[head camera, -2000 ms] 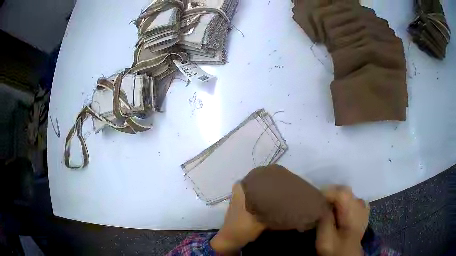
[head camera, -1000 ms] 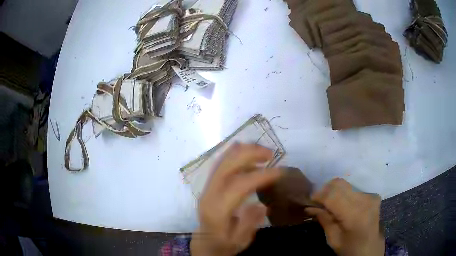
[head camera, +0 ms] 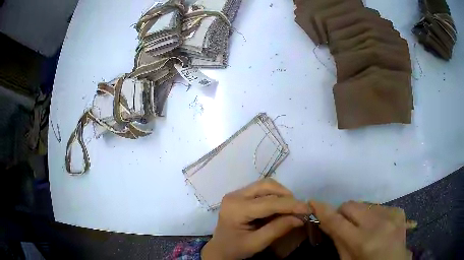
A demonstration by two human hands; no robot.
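Observation:
My left hand [head camera: 259, 218] and my right hand [head camera: 361, 226] meet at the table's near edge, fingertips close together. Both pinch a brown flap [head camera: 289, 244], which is mostly hidden below and behind the fingers. A small shiny bit shows between the fingertips; I cannot tell what it is. A thin tan tip sticks out at the right side of my right hand. A small pile of unturned pale flaps [head camera: 231, 165] lies just beyond my left hand, with a loose thread on it.
A row of overlapping turned brown flaps [head camera: 373, 104] lies at the right. Tied pale bundles [head camera: 206, 35] with fabric strips and a white ticket [head camera: 196, 76] lie at the upper left. A tied brown bundle [head camera: 436, 30] is at the far upper right. The table's near edge curves below.
My left hand has come off its blurred reach over the pale pile and closed at the flap beside my right hand. The flap was spread as a rounded brown pouch before and is now lower and mostly hidden.

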